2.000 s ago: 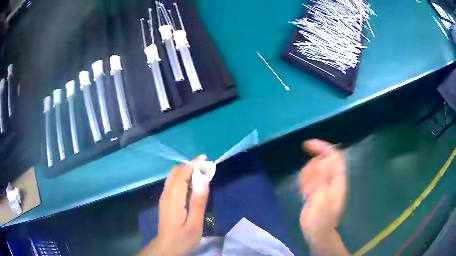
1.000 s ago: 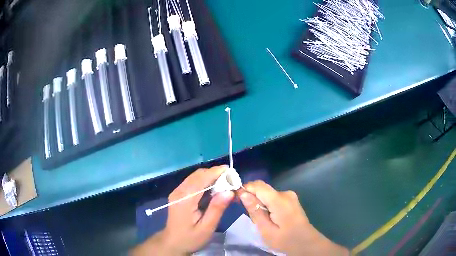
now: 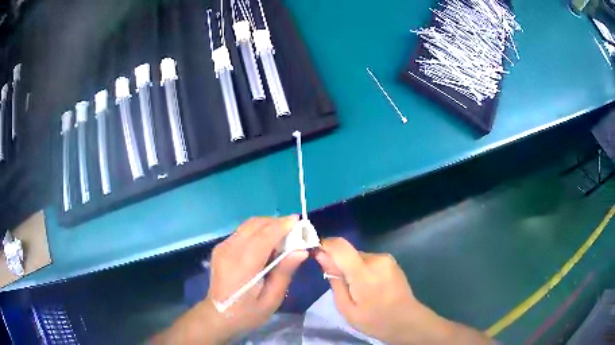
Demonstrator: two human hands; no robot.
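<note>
My left hand (image 3: 246, 269) holds a white collar (image 3: 301, 236) between thumb and fingers, its open ring facing up. One white rod (image 3: 301, 175) sticks out from the collar away from me, and another white rod (image 3: 259, 277) points down left across my left hand. My right hand (image 3: 367, 283) pinches a thin rod (image 3: 330, 275) at the collar's right side; its small end shows below my fingers. Whether this rod is seated in the collar cannot be told. The tube under the collar is hidden by my hands.
A black slotted tray (image 3: 202, 162) holds several tube assemblies, three with rods rising from their collars. A black rod tray (image 3: 482, 124) is heaped with white rods. A loose rod (image 3: 386, 94) lies between them. Brown cardboard (image 3: 37, 246) with a white lump lies left; a blue basket (image 3: 59, 327) is below.
My right hand was away from the collar and has come to its right side, pinching a rod there. The two rods on the collar, blurred at first, now show clearly and have tilted slightly.
</note>
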